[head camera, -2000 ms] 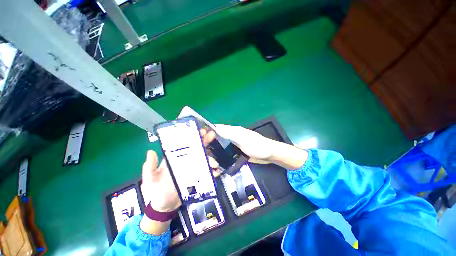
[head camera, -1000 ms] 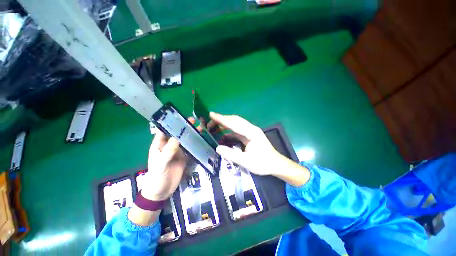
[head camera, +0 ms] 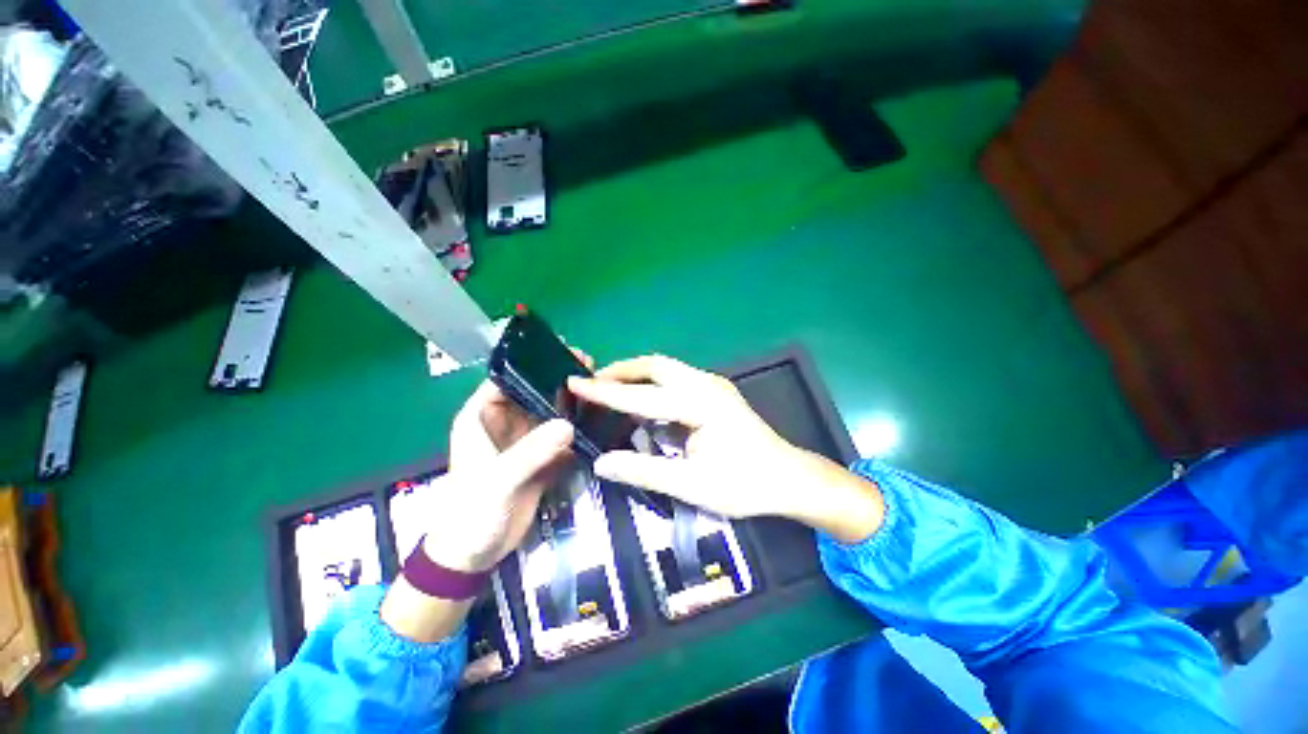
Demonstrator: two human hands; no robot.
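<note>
A phone-sized piece with a glossy black front (head camera: 542,370), likely the screen laid on the middle frame, is held tilted above the tray. A red pull tab (head camera: 521,310) shows at its top end. My left hand (head camera: 495,480) grips it from the left and below, thumb on its edge. My right hand (head camera: 703,437) holds its right side, fingers on the black face. The silvery inside of the frame is hidden. The black tray (head camera: 775,416) below holds several screens with pale backs and flex cables, partly covered by my hands.
A pale metal post (head camera: 273,158) rises just behind the held phone. Single middle frames (head camera: 517,179) lie along the green bench (head camera: 717,244). A dark phone-sized piece (head camera: 858,132) lies at the back right. Orange fixtures (head camera: 22,595) are at left, a brown cabinet (head camera: 1162,187) at right.
The middle frame and screen were apart in my two hands. Now they are together as one piece, black face showing, with both hands on it. Frames on the bench show slightly further right.
</note>
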